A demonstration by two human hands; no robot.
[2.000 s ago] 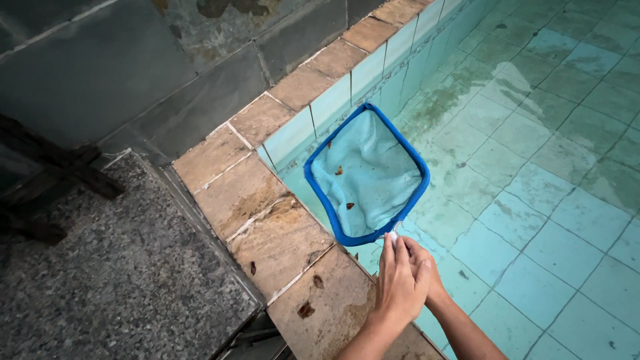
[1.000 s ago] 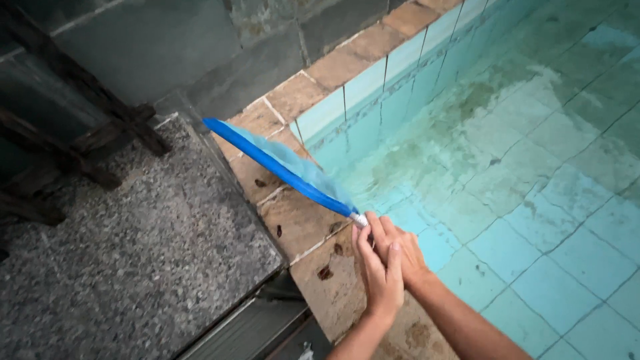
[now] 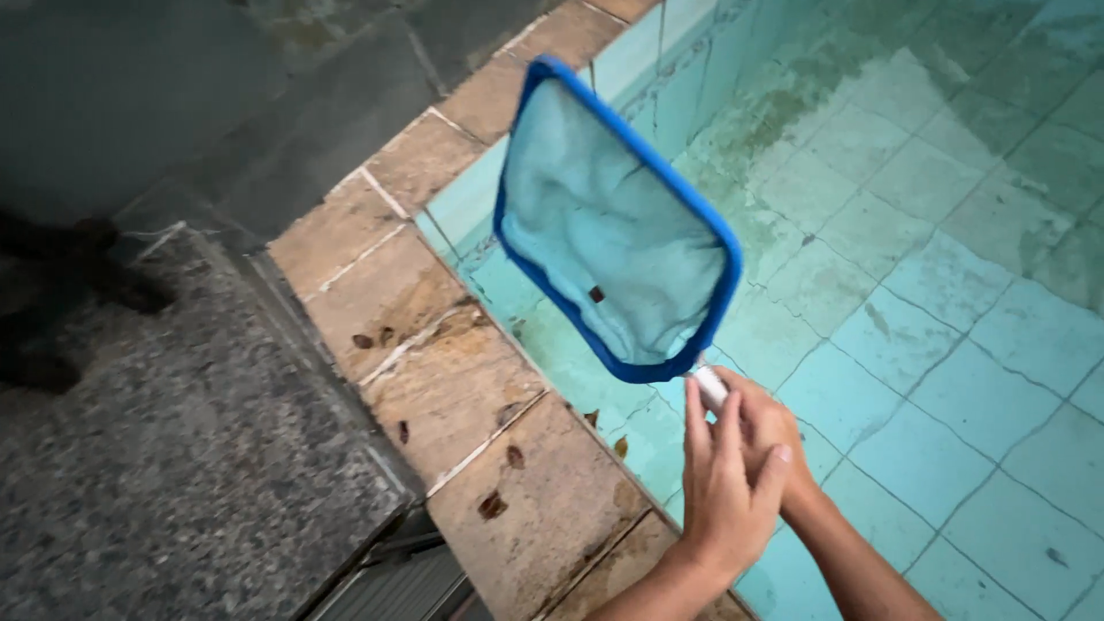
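Note:
A pool leaf skimmer net (image 3: 630, 198) with a blue frame hangs tilted over the pool corner, its mesh facing me. One dark leaf fragment (image 3: 597, 294) lies in the mesh. The skimmer's short whitish handle (image 3: 711, 388) is in my right hand (image 3: 768, 431), partly hidden behind the other hand. My left hand (image 3: 724, 483) lies against the right one, its fingertips at the handle; how firmly it grips is hard to tell. Below the net, small leaves (image 3: 621, 446) float by the pool's edge.
Tan stone coping (image 3: 466, 405) borders the tiled pool (image 3: 931, 405), with several brown leaves (image 3: 492, 505) on it. At left are a speckled stone slab (image 3: 207, 431) and dark wooden pieces (image 3: 103, 267). A grey stone wall (image 3: 345, 112) rises behind.
The skimmer has swung from above the coping back over the water, its mesh now turned toward me. Brown bits on the coping increased since two seconds ago; the mesh showed several then.

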